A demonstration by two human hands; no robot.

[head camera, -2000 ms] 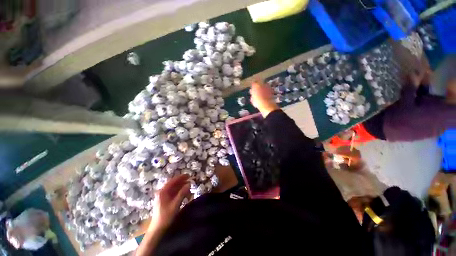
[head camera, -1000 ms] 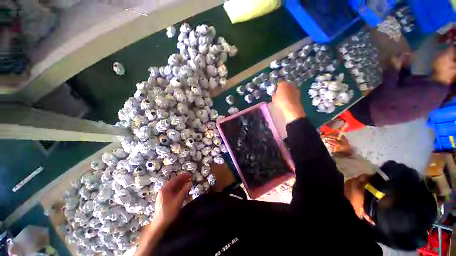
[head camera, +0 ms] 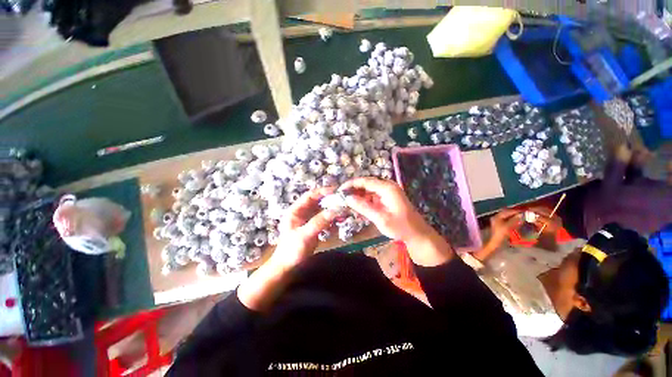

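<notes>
My left hand and my right hand are together at the near edge of the big heap. A small grey-white moulded part is held between the fingertips of both hands; its details are blurred and partly covered by fingers. The heap of similar roundish grey-white parts lies on brown cardboard on the green bench. A pink tray of small dark pieces stands just right of my right hand.
A person at the right holds a pale part and a thin stick. Rows of parts, a yellow item and blue crates lie at back right. A black tray, pen and plastic bag are left.
My right hand has moved left from beyond the pink tray to meet my left hand, and both now hold a part. The view has turned, showing more of the bench's left side.
</notes>
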